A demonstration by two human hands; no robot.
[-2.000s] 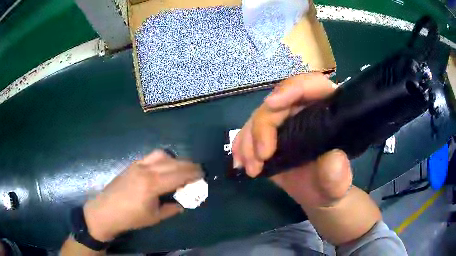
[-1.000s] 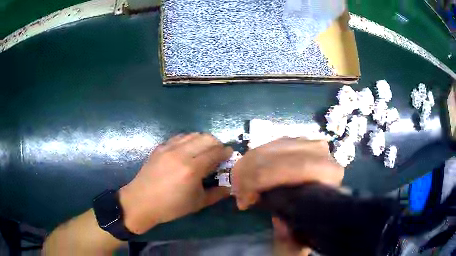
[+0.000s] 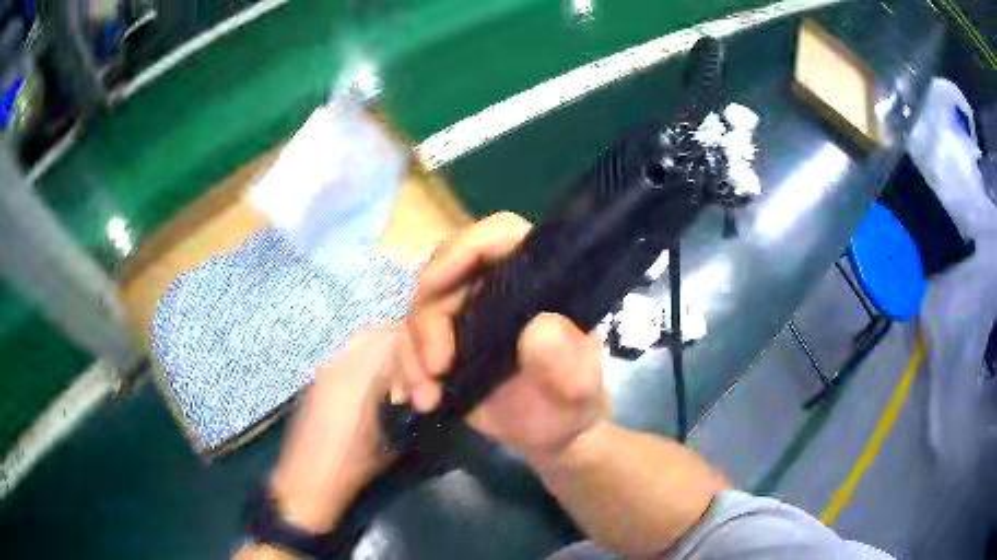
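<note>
My right hand [image 3: 525, 361] is shut on the thick black electric screwdriver [image 3: 579, 252], which slants up to the right with its hanging loop at the rear. Its tip is hidden near my fingers. My left hand [image 3: 350, 405], blurred and with a black watch on the wrist, is at the screwdriver's front end, beside my right fingertips. What its fingers hold, if anything, is hidden. The cardboard carton [image 3: 448, 208] of tiny silver-blue screws [image 3: 251, 328] lies just behind my left hand. A clear plastic bag [image 3: 328, 181] lies on the screws.
White plastic housings [image 3: 645, 319] lie on the dark green worktop [image 3: 754, 295] right of the screwdriver, more behind its rear end. A worn white rail [image 3: 536, 93] edges the green belt. Another cardboard box [image 3: 836, 82] is at the far right. A blue stool [image 3: 888, 260] and a person in grey [image 3: 957, 263] are beyond.
The view has swung to the right and tilted. The screwdriver, low at the right a second ago, is now raised across the middle. My left hand has moved to just in front of the screw carton.
</note>
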